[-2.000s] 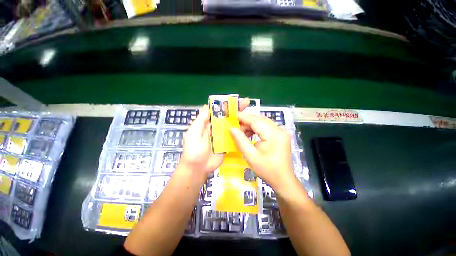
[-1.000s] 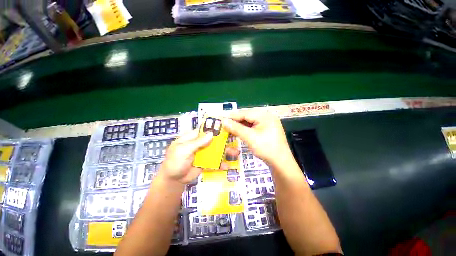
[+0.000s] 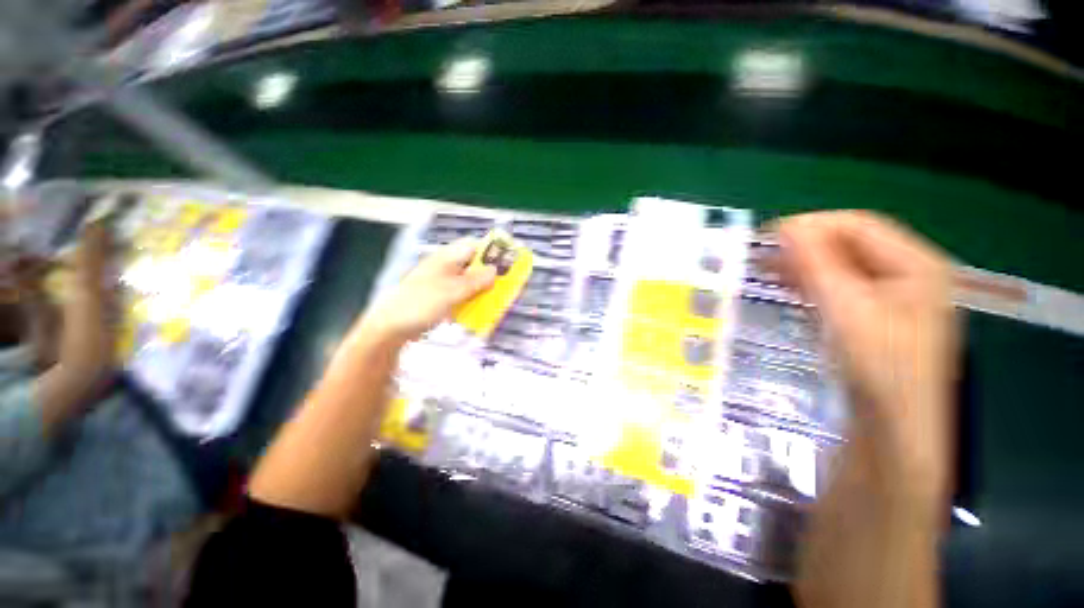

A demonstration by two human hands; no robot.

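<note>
My left hand [image 3: 430, 289] holds a labelled panel [image 3: 497, 289], yellow with dark windows at its upper end, above the left part of the blister tray [image 3: 559, 457]. My right hand [image 3: 874, 279] is raised over the tray's right edge, blurred, with fingers curled; whether it holds anything cannot be told. A white release liner [image 3: 687, 226] with yellow stickers [image 3: 660, 311] lies lengthwise over the tray between my hands. Dark panels sit in the tray pockets, partly whitened by glare. Another yellow-covered panel [image 3: 405, 425] sits at the tray's lower left corner.
A neighbouring blister tray [image 3: 268, 285] with yellow and dark panels lies at left, with another person's arm [image 3: 79, 315] beside it. The green conveyor belt [image 3: 547, 154] runs behind a pale edge strip [image 3: 369, 204]. A black glossy block [image 3: 965, 457] is mostly hidden behind my right forearm.
The view has swung left, bringing in the neighbouring tray and a person. My hands have moved apart; the left keeps the labelled panel, and the right has moved off it to the right.
</note>
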